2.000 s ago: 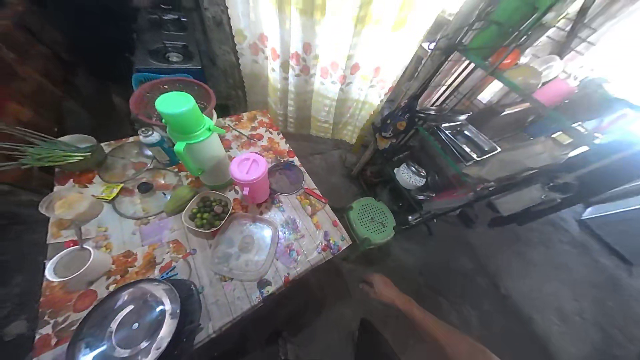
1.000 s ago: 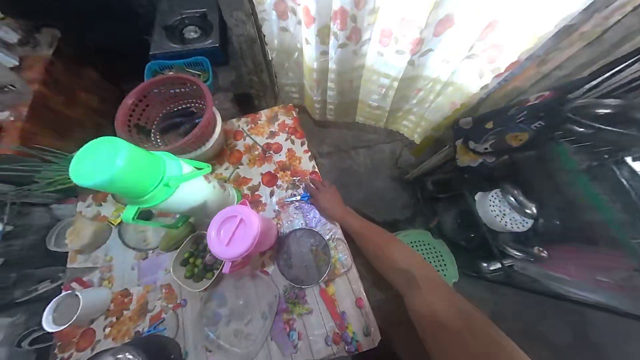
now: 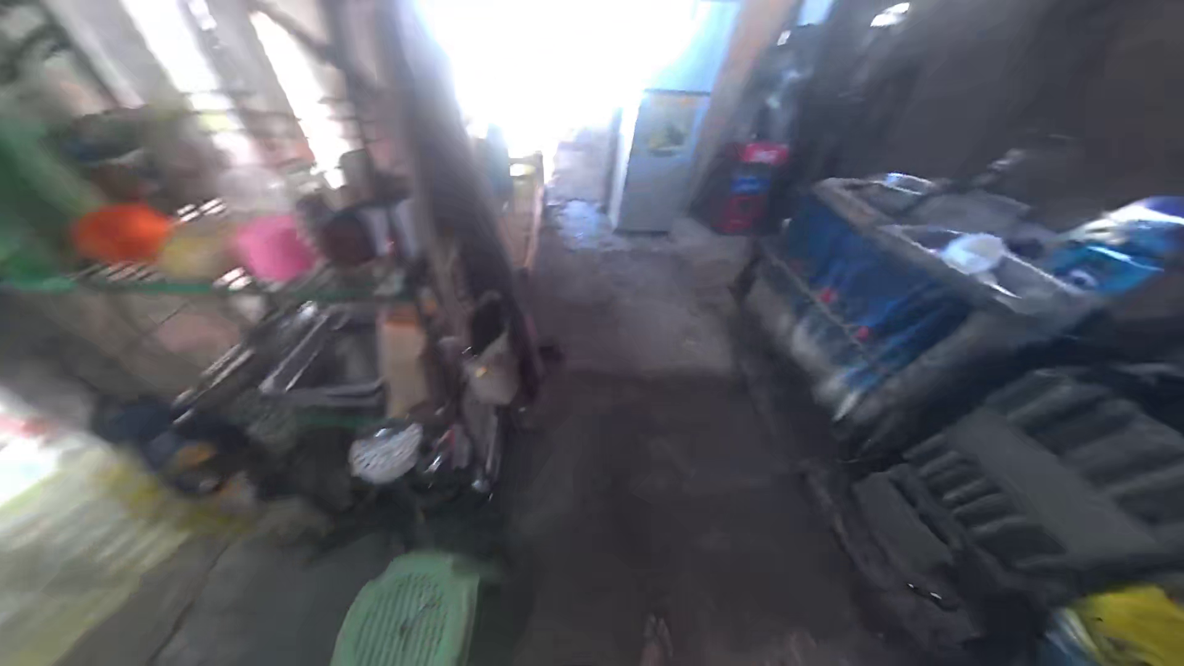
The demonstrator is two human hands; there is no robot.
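Note:
Neither of my hands shows in the head view now, so what they hold is hidden. A green plastic stool (image 3: 407, 615) stands on the floor at the lower left. Behind it a dish rack (image 3: 208, 289) carries blurred bowls, among them an orange one (image 3: 122, 233) and a pink one (image 3: 275, 248). A white perforated bowl (image 3: 386, 453) is low on the rack. Part of a foot (image 3: 657, 638) is at the bottom edge.
A dark floor path (image 3: 647, 416) runs toward a bright doorway and a pale refrigerator (image 3: 652, 162). To the right are a sink counter with a blue curtain (image 3: 860, 287) and grey ridged blocks (image 3: 1045, 481). A wooden post (image 3: 462, 157) rises beside the rack.
The view has swung right, away from the table with the flowered cloth. One second ago a hand reached to that table's edge near the pink pitcher; no hand is in view now.

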